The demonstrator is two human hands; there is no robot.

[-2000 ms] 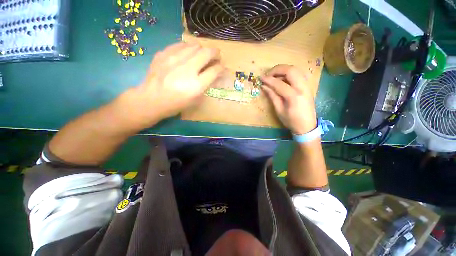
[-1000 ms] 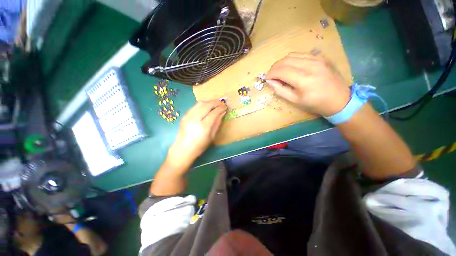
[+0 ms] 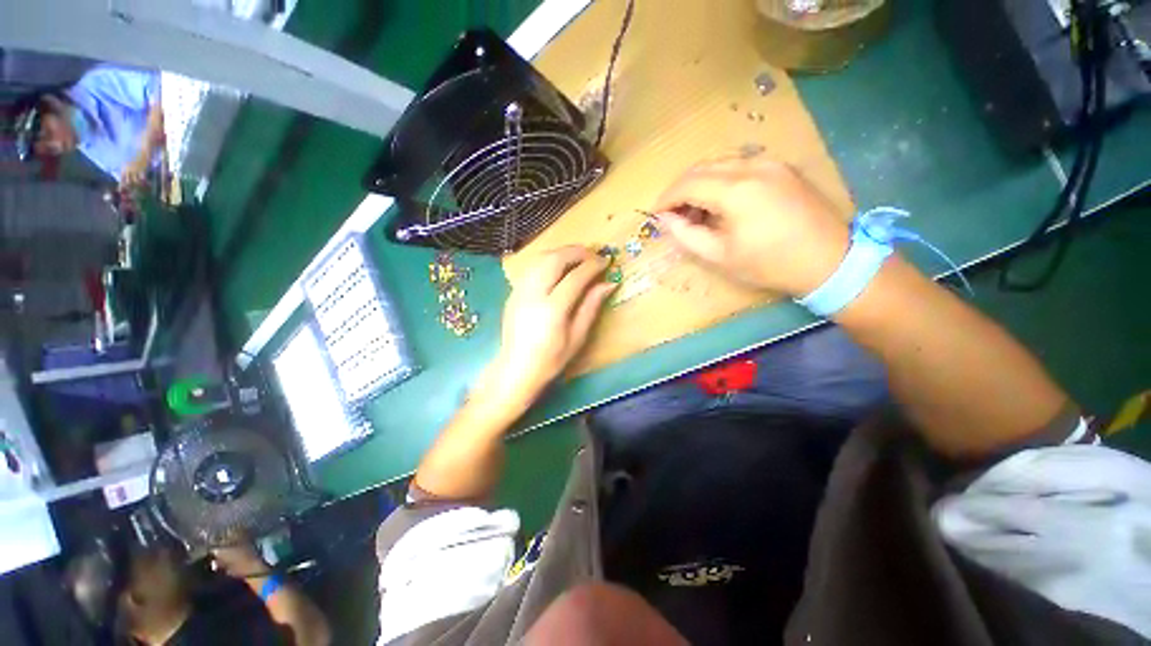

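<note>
A small green-white circuit board strip (image 3: 646, 275) lies on the tan work board (image 3: 688, 331). A few small yellow-and-black components (image 3: 641, 237) stand along its far side. My left hand (image 3: 550, 309) is at the strip's left end, its fingertips by a component. My right hand (image 3: 764, 227) is over the strip's right part, thumb and forefinger close together at a small dark part. The fingers hide the contact, so I cannot tell whether either hand grips a part. A light blue band (image 3: 848, 271) is on my right wrist.
A black fan with a wire grille (image 3: 507, 189) stands at the back left. A loose component pile (image 3: 452, 297), a component tray (image 3: 359, 316) and a white tray (image 3: 316, 394) lie left. A brownish tub (image 3: 820, 35) is at the back right. Other people (image 3: 120, 120) are far left.
The view has swung left, bringing other people and a dark round fan into sight. My left hand has moved from beside the strip to its left end. My right hand stays near the components.
</note>
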